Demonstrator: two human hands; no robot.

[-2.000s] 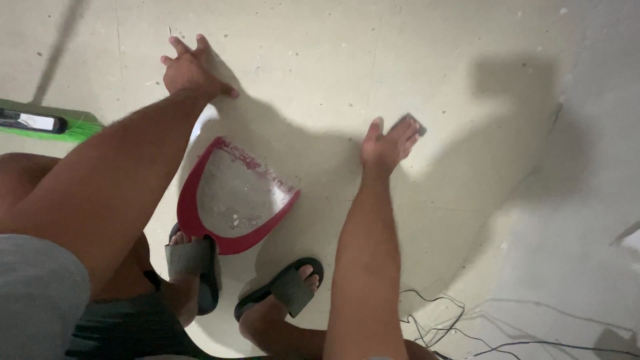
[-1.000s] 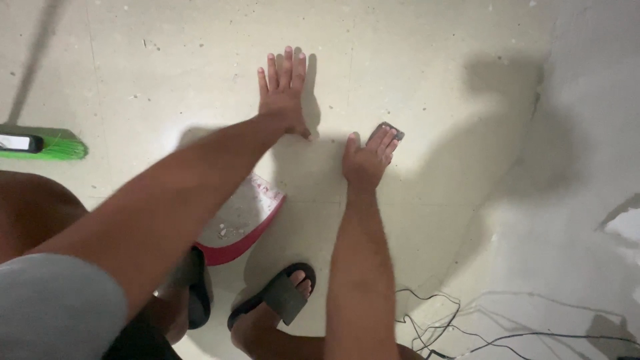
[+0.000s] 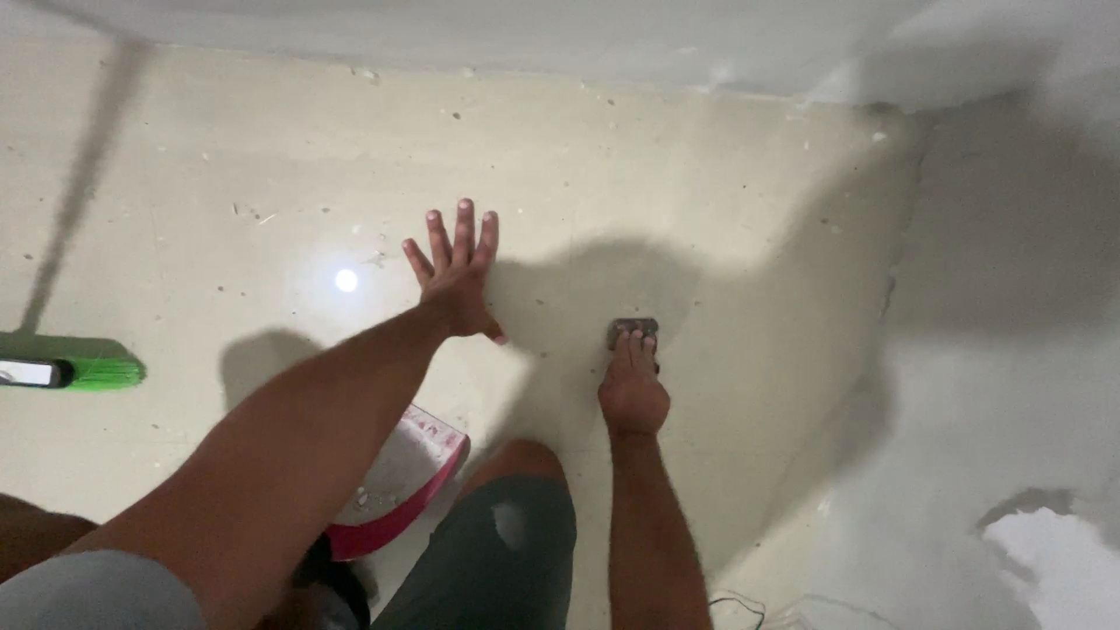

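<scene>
My left hand [image 3: 457, 284] is spread with its palm down on the pale, dusty floor [image 3: 560, 157], with nothing in it. To its right, my right hand [image 3: 634, 381] presses its fingers on a small dark block [image 3: 632, 325] that lies flat on the floor; what kind of block it is cannot be told. A red dustpan [image 3: 398, 528] holding pale dust and crumbs lies below my left forearm, which hides part of it.
A broom with green bristles [image 3: 105, 373] lies at the left edge. Grey walls [image 3: 525, 39] meet the floor at the top and right. Thin wires [image 3: 739, 604] lie at bottom right, and small specks dot the floor.
My left hand has moved right over the floor, away from the broom. My right hand still has its fingers on the dark block. The view has shifted, showing the wall at the top.
</scene>
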